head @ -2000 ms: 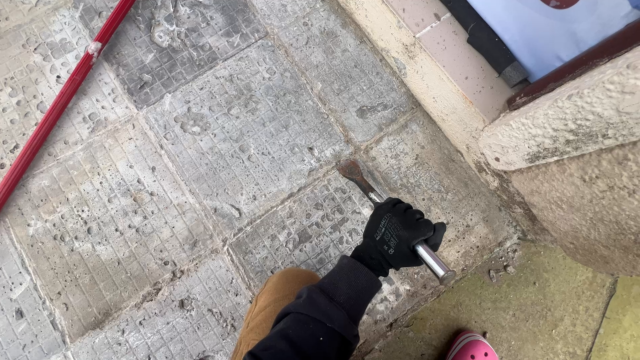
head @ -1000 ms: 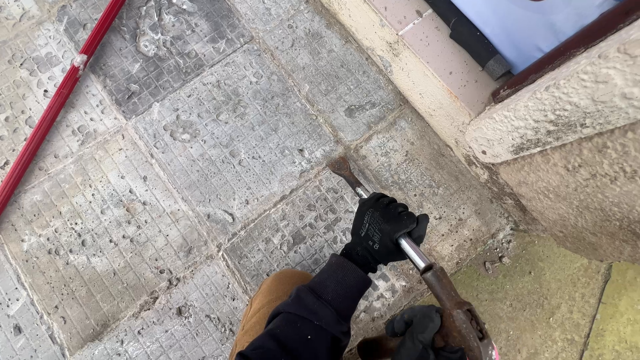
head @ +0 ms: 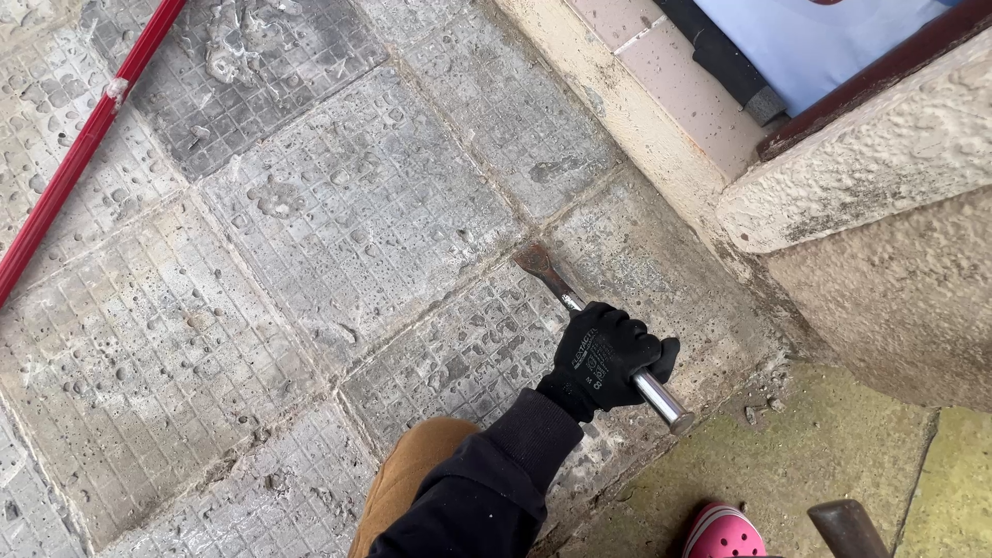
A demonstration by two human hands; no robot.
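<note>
My left hand, in a black work glove, is closed around the shaft of a steel cold chisel. The chisel's rusty flat blade rests at the mortar joint between textured concrete paving slabs. Its struck end points down and right, toward the lower right of the view. At the bottom right edge, part of a worn hammer shows, well below the chisel's end. My right hand is not in view.
A red metal pole crosses the upper left. A rough rendered wall and a tiled ledge border the slabs at right. Small rubble lies by the slab edge. A pink clog and my brown-clad knee are below.
A second ago the hammer was at the chisel's end with my right hand on it; now the hammer is lower right, and that hand is out of view. My left hand still holds the chisel.
</note>
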